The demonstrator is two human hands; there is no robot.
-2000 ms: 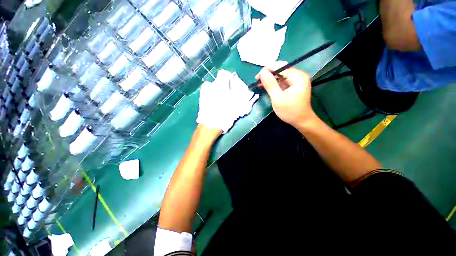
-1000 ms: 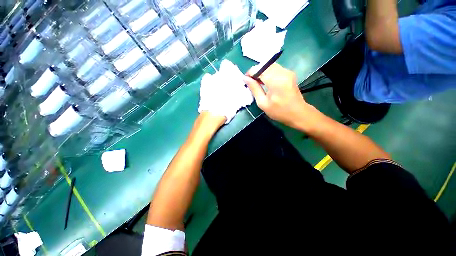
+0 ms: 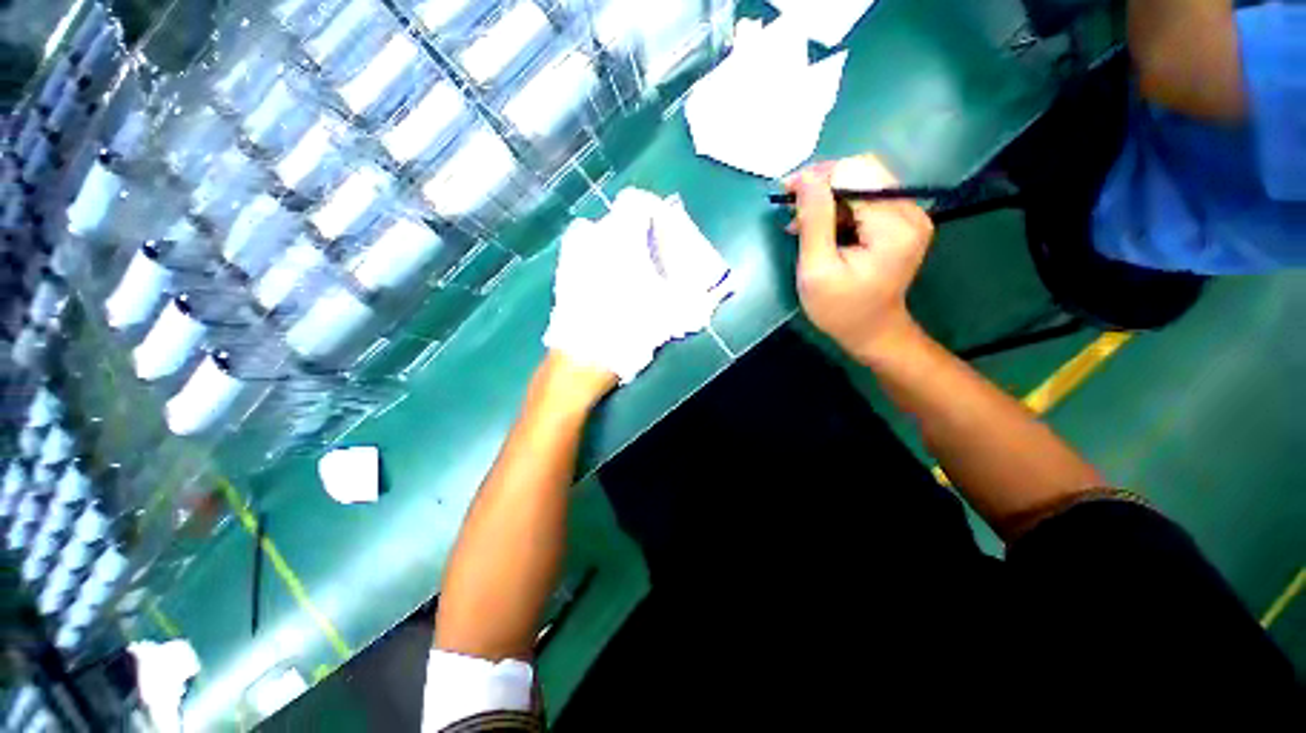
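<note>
My left hand (image 3: 630, 287) wears a white glove over the green bench near its front edge. Its fingers are bent round something pale, probably a small white housing, that blends with the glove; I cannot make out its outline. My right hand (image 3: 864, 258) is bare and holds a thin dark stick tool (image 3: 917, 192) like a pen. The tool's short end points left, towards the glove, with a gap between them. A flat white cloth (image 3: 766, 103) lies on the bench just beyond my right hand.
A clear blister tray (image 3: 573, 183) with rows of white units fills the upper left. A small white pad (image 3: 350, 474) and a second dark stick (image 3: 257, 584) lie on the bench (image 3: 458, 415) at left. A person in a blue sleeve (image 3: 1189, 186) sits at upper right.
My right hand has moved right, away from the gloved hand, and the stick has turned from slanted to nearly level. Between the earlier frames it was close against the glove.
</note>
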